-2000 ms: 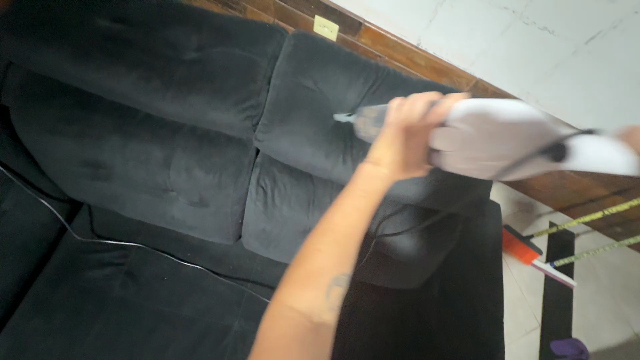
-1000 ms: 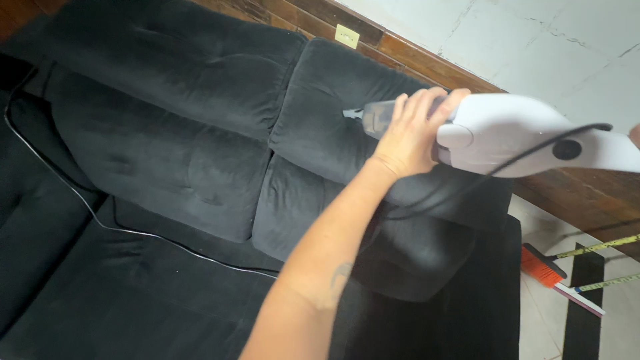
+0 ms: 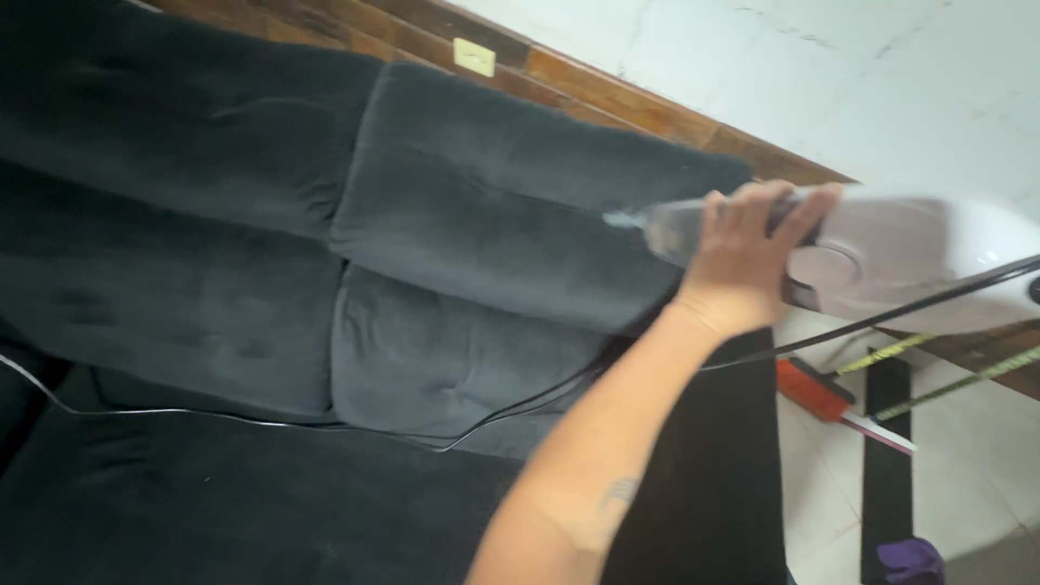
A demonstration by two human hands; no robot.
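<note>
My left hand [image 3: 739, 264] is wrapped around the front part of a white handheld vacuum cleaner [image 3: 886, 244], near its clear dust cup [image 3: 674, 230]. A pale narrow nozzle [image 3: 624, 219] points left, over or against the right back cushion [image 3: 496, 203] of a dark velvety sofa; contact cannot be told. The vacuum is blurred, and its rear end runs out past the right edge. My right hand is out of view. A black power cord [image 3: 918, 307] passes from the vacuum's rear, behind my left forearm, and across the sofa to the left.
A yellowish outlet plate [image 3: 474, 57] sits in the wood-look wall trim [image 3: 634, 93] behind the sofa. On the tiled floor at the right lie an orange-bristled brush [image 3: 812, 390], yellow-green patterned strips [image 3: 886, 354], a black strip [image 3: 887, 479] and a purple item [image 3: 910, 561].
The vacuum and my left hand have moved right along the back cushion, toward its outer end. A bit of my right hand showed at the right edge before and is now out of view.
</note>
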